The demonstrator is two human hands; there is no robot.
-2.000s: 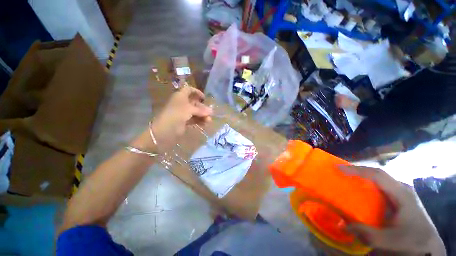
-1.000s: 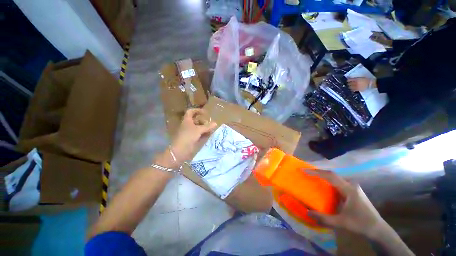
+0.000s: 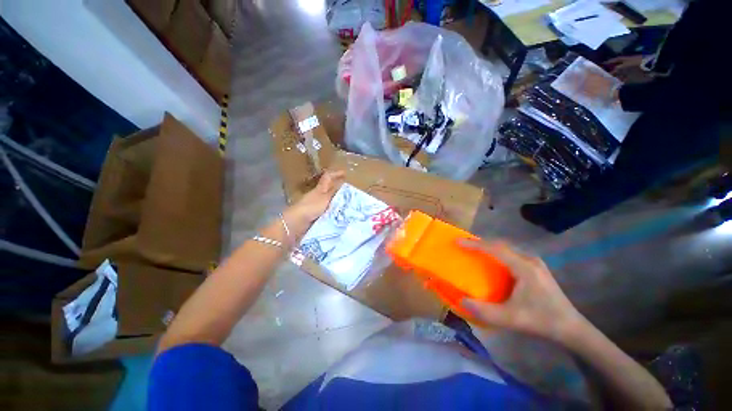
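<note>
The white mailing bag [image 3: 341,239] with red print lies on the closed brown carton [image 3: 409,297] in front of me. My left hand [image 3: 315,202] is at the bag's upper left edge, fingers closed on it; the fingertips are blurred. My right hand [image 3: 526,290] grips the orange tape dispenser [image 3: 445,258] from the right. The dispenser's front end is at the bag's right edge, by the red print. Clear shiny tape shows faintly there; its exact run is hard to see.
A clear sack [image 3: 461,120] of black items stands beyond the carton. A small labelled carton [image 3: 293,148] is ahead-left. Open cartons [image 3: 180,197] stand left. Black-wrapped parcels [image 3: 554,132] and a person in dark clothes [image 3: 674,120] are right.
The dispenser has moved left, from beside the bag to its right edge. My left hand has come down onto the bag's upper left edge. The view has shifted.
</note>
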